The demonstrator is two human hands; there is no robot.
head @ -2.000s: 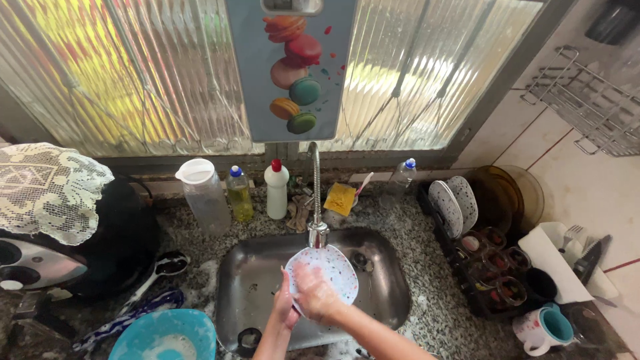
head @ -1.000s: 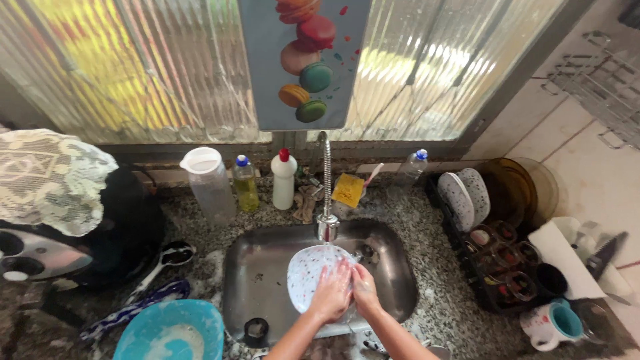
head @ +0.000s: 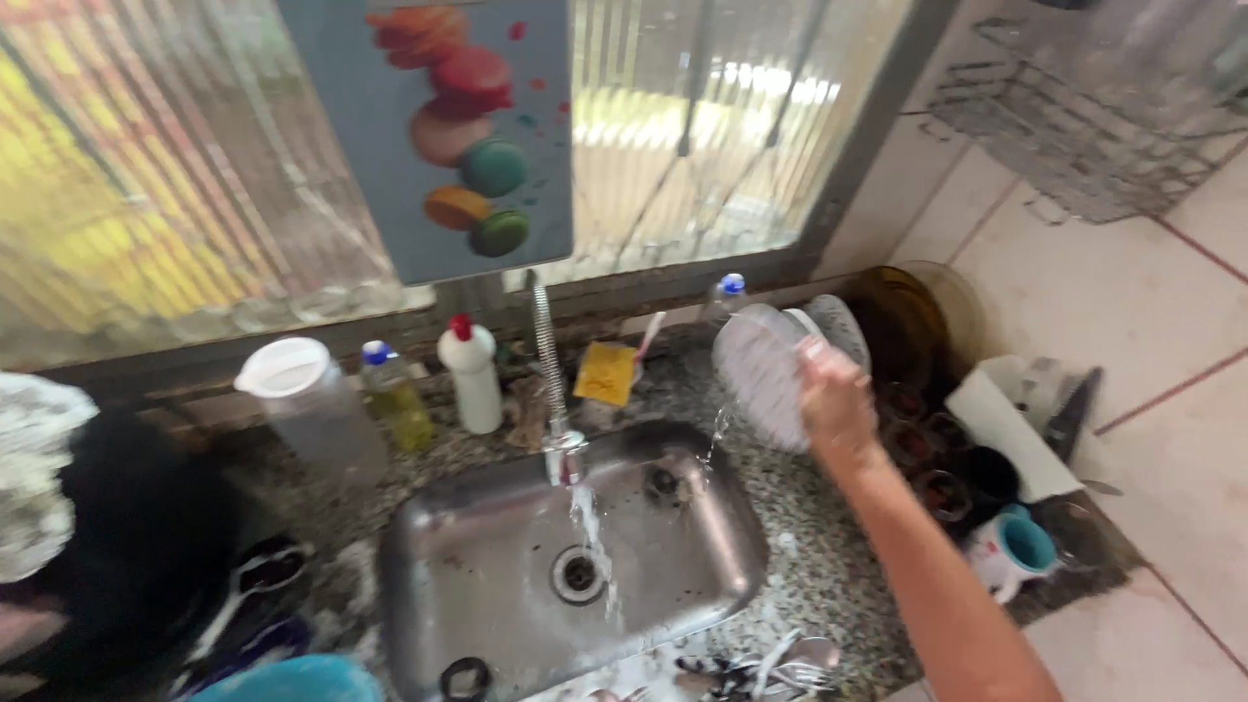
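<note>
My right hand (head: pixel 840 405) grips the edge of a speckled white plate (head: pixel 765 375), holding it tilted beside the dish rack at the right, close to the other speckled plates (head: pixel 840 327) standing there. Drops of water fall from the plate over the sink's right side. Water runs from the faucet (head: pixel 564 450) into the stainless steel sink (head: pixel 448 585), onto its drain (head: pixel 578 575). At the left edge, a blurred patch of skin (head: pixel 24 634) in front of the black appliance appears to be part of my left hand; its fingers cannot be made out.
Behind the sink stand a plastic pitcher (head: pixel 317 409), two bottles (head: pixel 400 400) (head: pixel 475 375) and a yellow sponge (head: pixel 606 373). A turquoise basin (head: pixel 292 682) is at the lower left, cutlery (head: pixel 780 668) at the front edge. Glasses (head: pixel 912 439) and a mug (head: pixel 1014 551) stand right, below a wire rack (head: pixel 1072 127).
My right hand has carried the plate from under the faucet to the rack at the right. My left hand has let go of the plate. The view has moved closer and turned.
</note>
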